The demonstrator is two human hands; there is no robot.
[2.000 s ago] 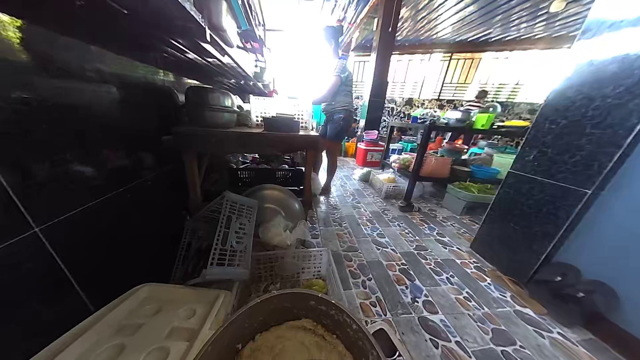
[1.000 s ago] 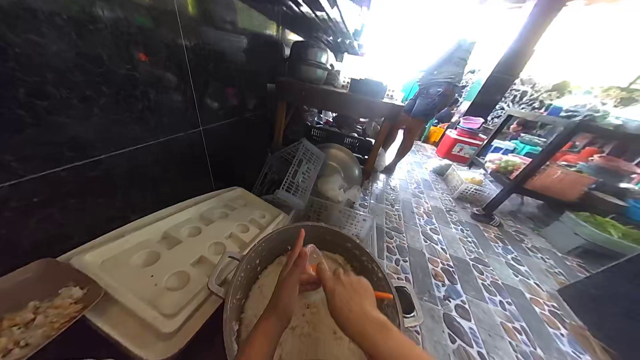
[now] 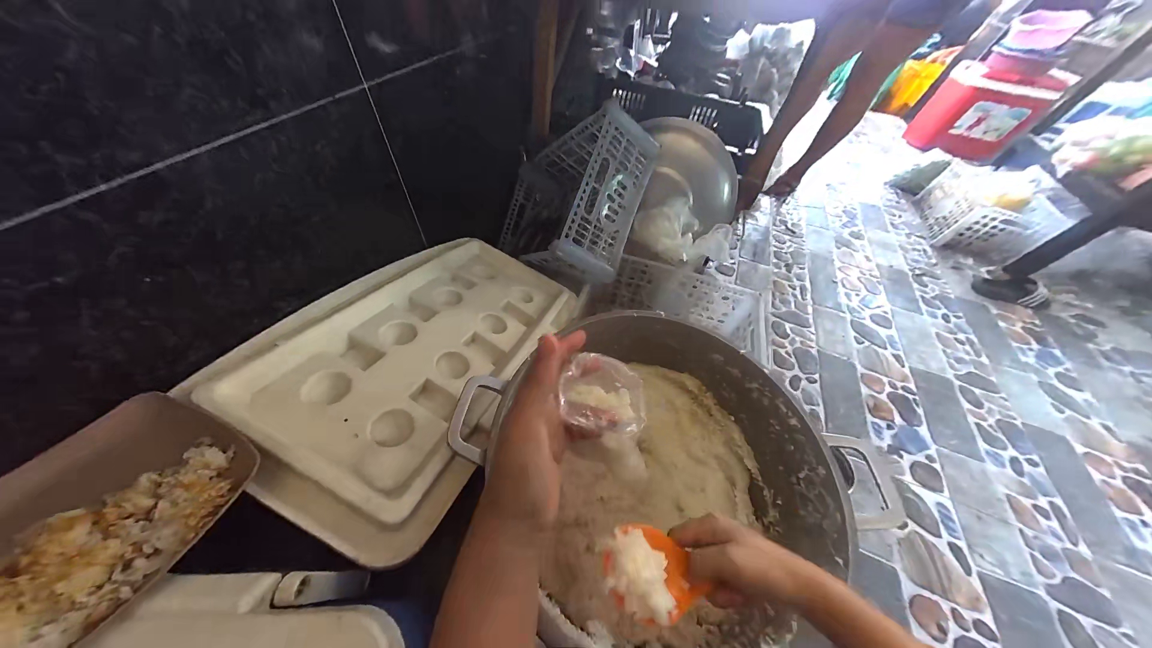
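Observation:
A large metal pot point(image 3: 814, 468) with side handles holds a mass of white cooked rice point(image 3: 684, 423). Over its left part, my left hand point(image 3: 538, 432) holds a clear plastic bag point(image 3: 601, 396), its mouth spread open and some rice inside. Lower right, my right hand point(image 3: 733, 562) grips an orange plastic scoop point(image 3: 681, 569) heaped with rice point(image 3: 641, 576), just above the rice in the pot. The two hands are apart. The right hand's fingers are partly hidden by the scoop.
Left of the pot lies a cream molded cooler lid point(image 3: 360, 450); a tan container point(image 3: 117, 432) of mixed rice stands at far left. Beyond are plastic crates point(image 3: 603, 189), a round metal lid point(image 3: 697, 171), a person's bare legs point(image 3: 832, 81), a red cooler point(image 3: 981, 112) and a patterned tile floor point(image 3: 954, 396).
The hands, close together over the pot a second ago, are now apart; the right hand with the scoop is lower and nearer. The view has tilted down towards the pot.

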